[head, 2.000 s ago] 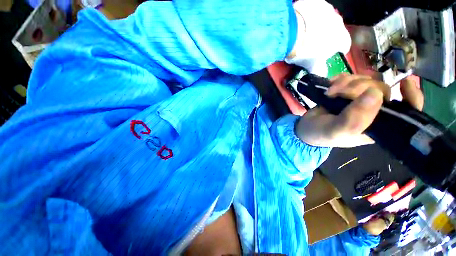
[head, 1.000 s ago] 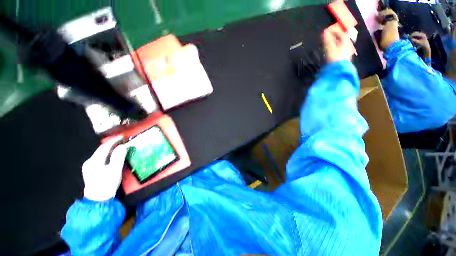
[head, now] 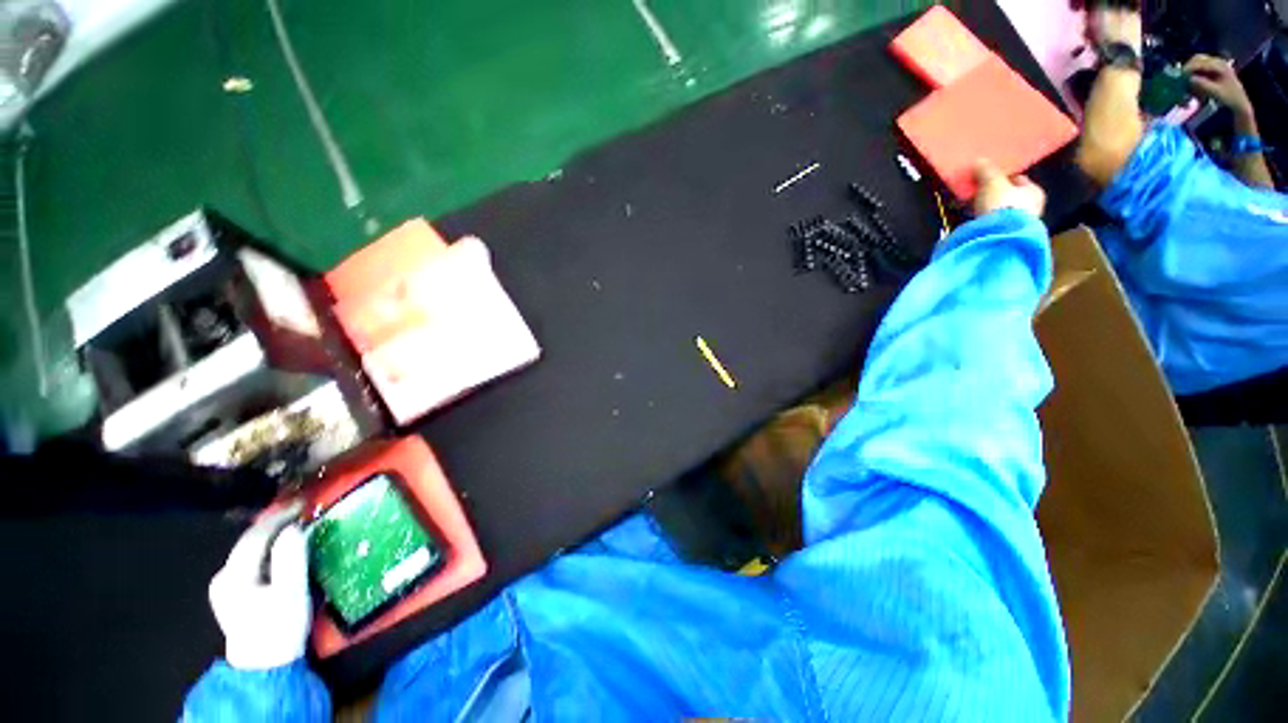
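Observation:
A green circuit board (head: 370,551) lies in its thin black housing on a red foam pad (head: 459,544) at the lower left. My left hand (head: 264,590), in a white glove, grips the housing's left edge, its fingertips partly hidden. My bare right hand (head: 1006,192) is stretched far to the right. Its fingers are on the near edge of a red-orange foam pad (head: 986,124), which partly overlaps another red pad (head: 938,48). A dark, blurred long shape, perhaps the screwdriver (head: 141,483), is left of the work pad.
The screw feeder (head: 212,339) stands behind the work pad. A pale pad (head: 452,332) lies beside it. A yellow stick (head: 716,362) and black parts (head: 848,247) are on the black mat. The green belt (head: 466,106) runs behind. An open carton (head: 1123,523) and a neighbour's sleeve (head: 1201,269) are right.
The screwdriver has left my right hand, which has reached right and now holds a red pad. My left hand has stayed at the housing. The view has swung round and shifted.

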